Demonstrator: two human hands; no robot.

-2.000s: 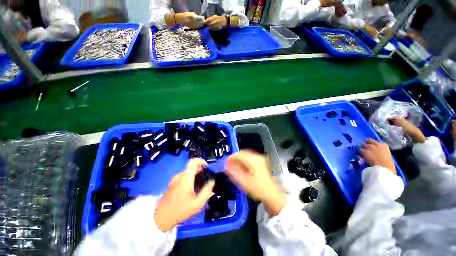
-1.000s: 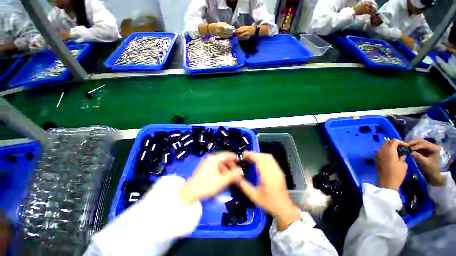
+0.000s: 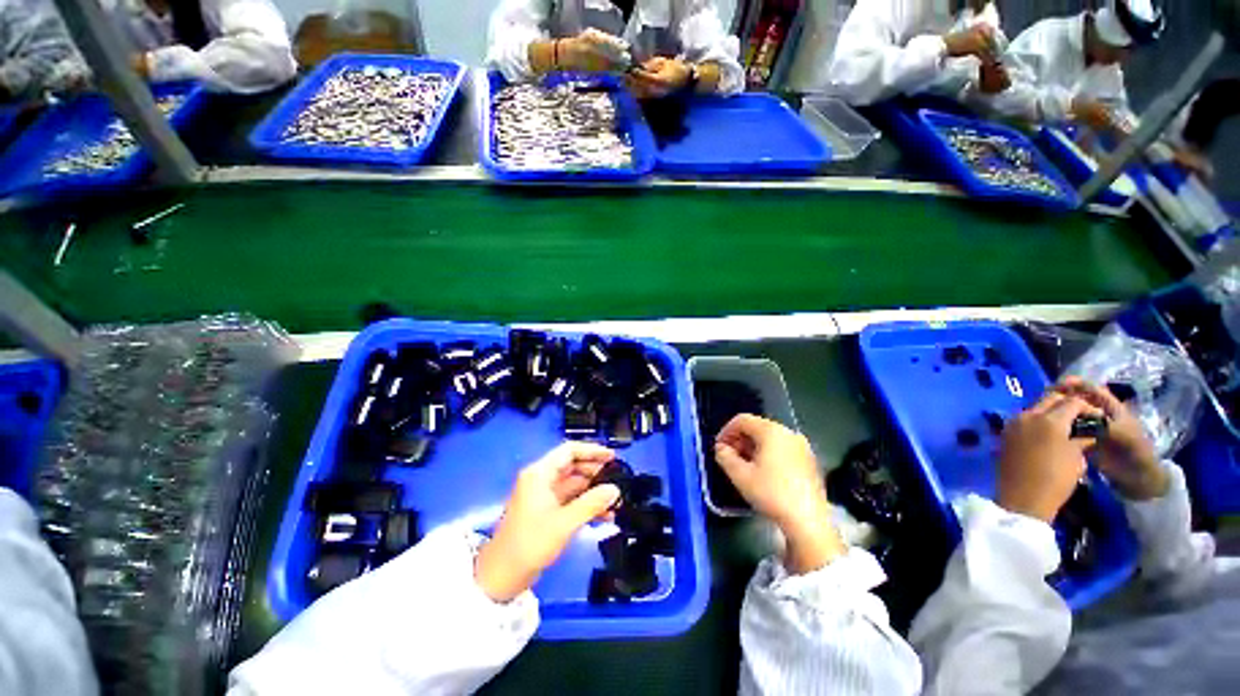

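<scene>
The blue tray [image 3: 449, 524] lies in front of me with black plastic housings [image 3: 360, 530] along its back, left and right sides, some with a silver-white band. My left hand [image 3: 551, 514] is over the tray's right half and holds a black housing [image 3: 615, 479] between thumb and fingers. My right hand [image 3: 772, 476] is over the clear plastic tub [image 3: 778, 394] of small dark parts, right of the tray. Its fingertips are close together; whether they hold a small part cannot be told.
Clear blister trays [image 3: 163, 462] are stacked at left. Loose black parts [image 3: 870, 483] lie on the bench at right. A neighbour's hands work over another blue tray [image 3: 938, 422]. Beyond the green conveyor belt [image 3: 544, 258], people sit behind trays of silver-white parts [image 3: 564, 125].
My two hands were together over the tray; my right hand has moved right to the tub. My left hand stays over the tray with the housing. The view has shifted slightly.
</scene>
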